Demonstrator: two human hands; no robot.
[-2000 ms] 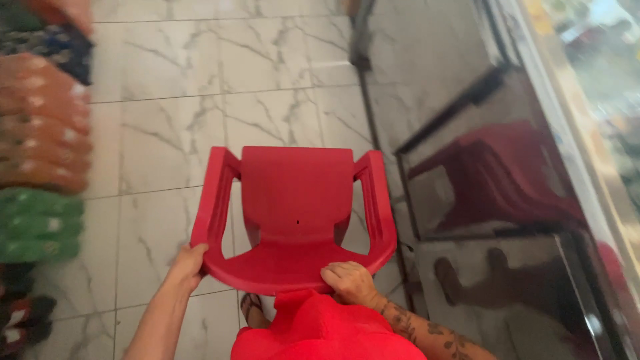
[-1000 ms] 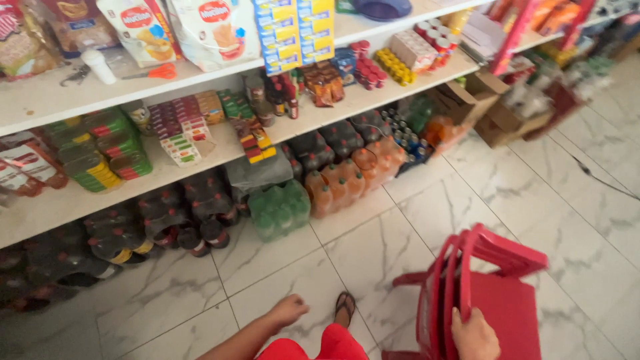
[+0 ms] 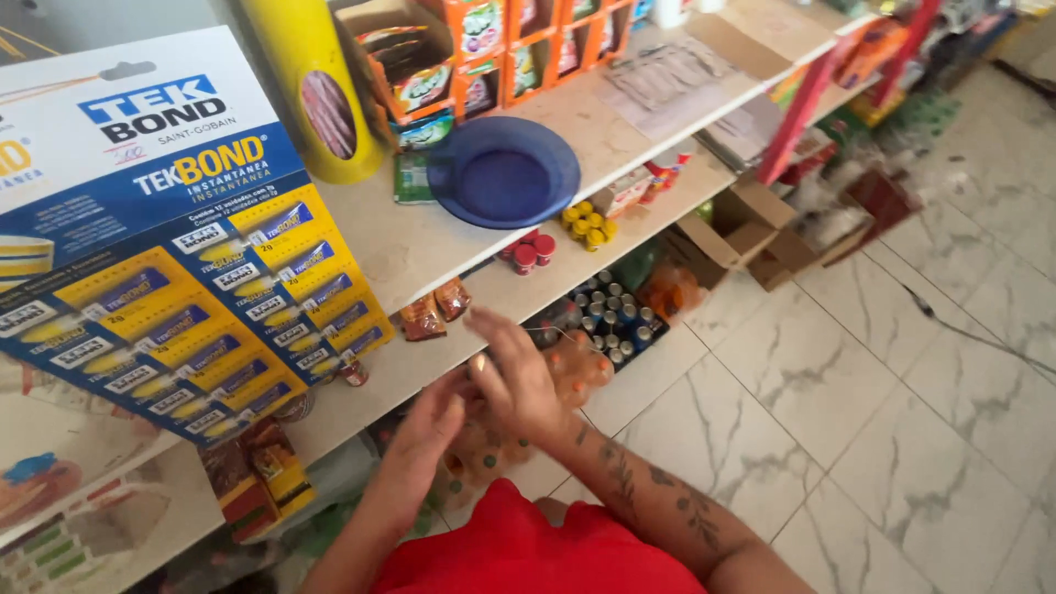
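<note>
My left hand (image 3: 425,437) is raised in front of the lower shelf, fingers loosely curved, with nothing seen in it. Beside it and partly over its fingertips is my right hand (image 3: 516,375), fingers spread and empty; whether the two touch I cannot tell. Just beyond them, small brown packets (image 3: 425,318) stand on the lower shelf. A blue plastic bowl (image 3: 505,177) sits on the shelf above. At the left hang cards of Tekbond instant glue tubes (image 3: 198,330), close to the camera.
Orange display boxes of sachets (image 3: 516,58) and a yellow tube (image 3: 318,91) stand on the upper shelf. Below are red-lidded jars (image 3: 532,252), yellow-capped bottles (image 3: 588,224), a pack of cans (image 3: 610,318) and wrapped orange bottles (image 3: 577,367). Cardboard boxes (image 3: 734,219) and a cable (image 3: 973,326) lie on the tiled floor.
The red plastic chair, held in both hands at first and by my right hand a second ago, is out of view. Both hands have come together before the shelves, and the view has shifted strongly.
</note>
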